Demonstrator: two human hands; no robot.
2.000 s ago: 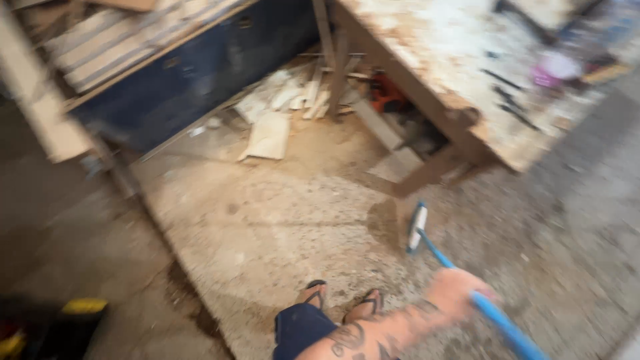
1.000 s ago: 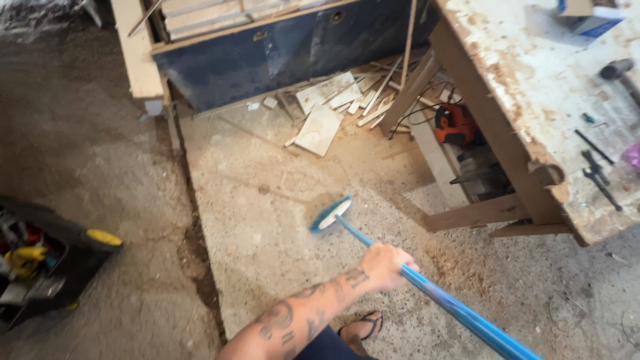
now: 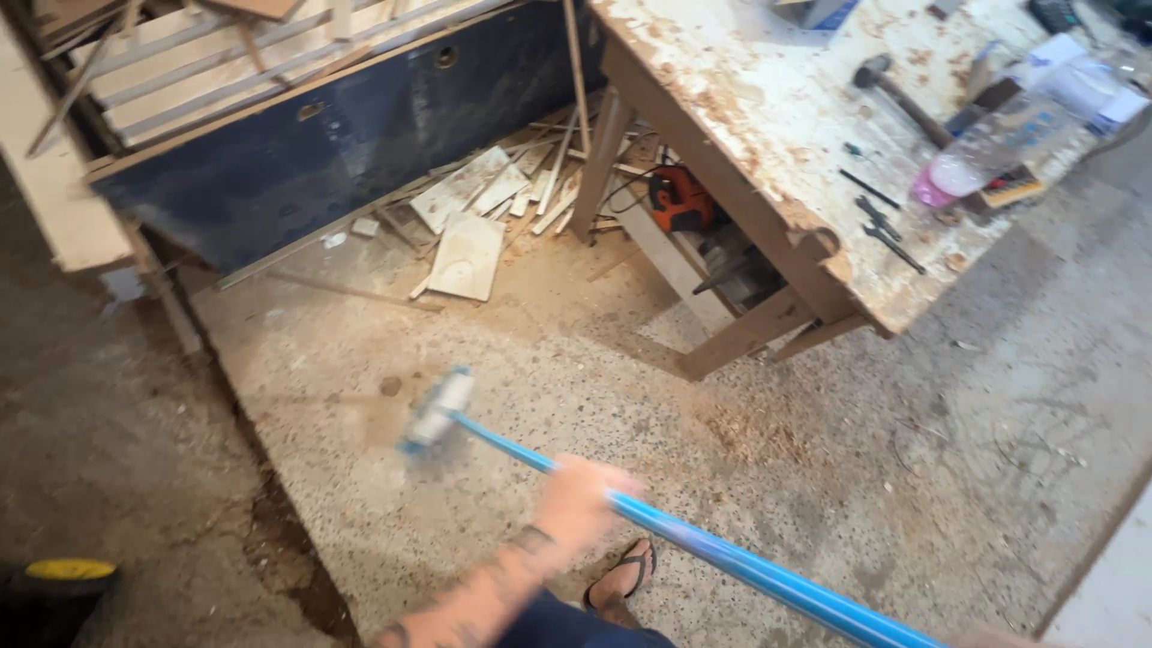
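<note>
My left hand (image 3: 585,504) is closed around the blue handle of a push broom (image 3: 756,562). The handle slants from the lower right edge up to the broom head (image 3: 439,409), which is pale with blue ends, blurred, and low over or on the speckled concrete floor. At the bottom edge, beside the handle's end, a blurred sliver of my right hand (image 3: 981,637) shows; its grip is hidden. Wood shavings (image 3: 756,432) lie on the floor to the right of the broom head. Offcuts of wood (image 3: 468,256) are heaped beyond it, against a dark panel.
A wooden workbench (image 3: 720,99) at the upper right holds a hammer (image 3: 904,101), a plastic bottle (image 3: 981,153) and loose tools. An orange power tool (image 3: 681,198) sits beneath it. A floor edge (image 3: 243,423) runs down the left; a sandalled foot (image 3: 621,576) stands near the bottom.
From two seconds ago to one second ago, the broom head moved left across the floor, away from the workbench's near leg. My left hand has kept its hold on the handle.
</note>
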